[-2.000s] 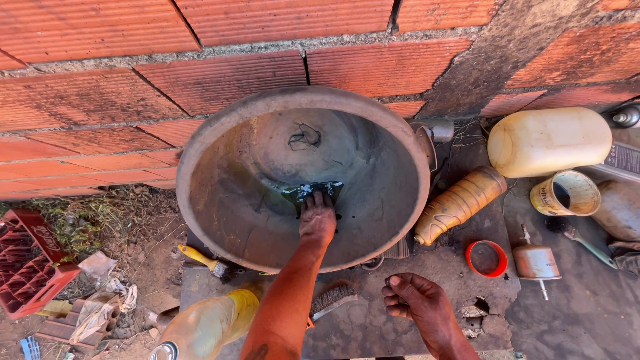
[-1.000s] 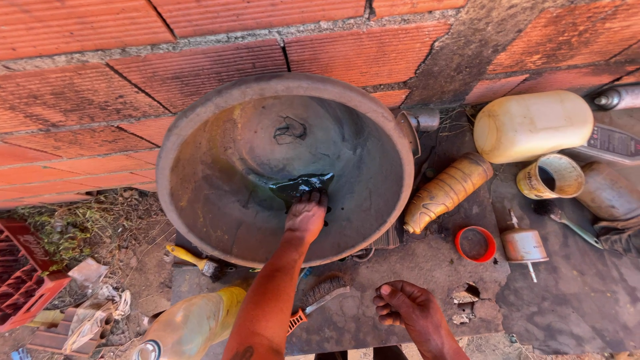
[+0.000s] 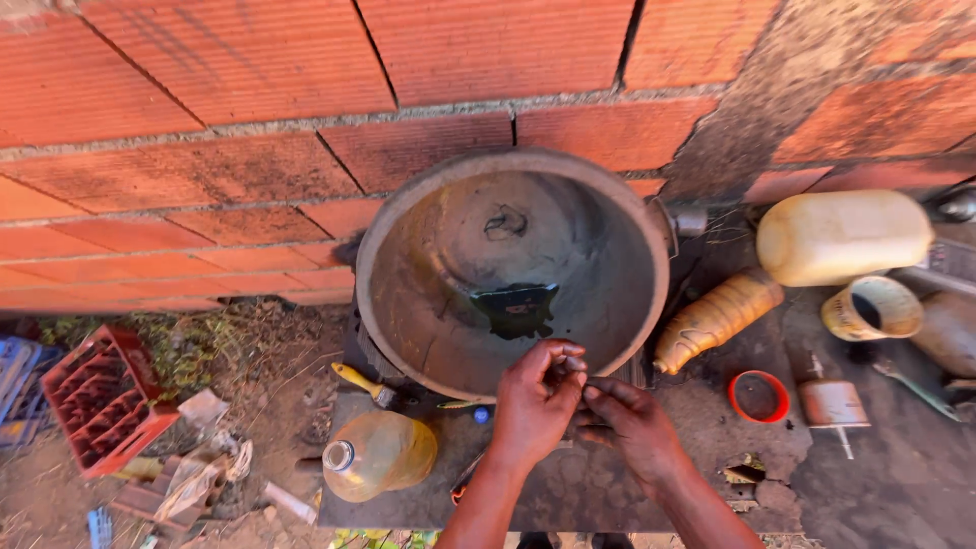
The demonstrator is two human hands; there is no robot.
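My left hand [image 3: 540, 404] and my right hand [image 3: 629, 427] meet over the near rim of a large round metal basin [image 3: 427, 335]. The fingertips of both hands come together; something very small may be between them, but I cannot tell what. Inside the basin lies a pool of dark, oily liquid [image 3: 518, 309], and a dark loop-like mark or scrap [image 3: 505, 222] sits farther up. Left of my left hand stand a plastic bottle of yellowish liquid [image 3: 389, 454] and a blue bottle cap [image 3: 481, 415].
A yellow-handled paintbrush [image 3: 366, 383] lies left of the basin. To the right are an orange-brown plastic bottle [image 3: 717, 320], a large plastic jug [image 3: 842, 236], a cup of dark liquid [image 3: 869, 309], a red ring [image 3: 758, 396] and a small metal canister [image 3: 835, 404]. A brick wall [image 3: 457, 53] rises behind.
My left hand has come out of the liquid in the basin toward the near rim and now meets my right hand. The view has shifted.
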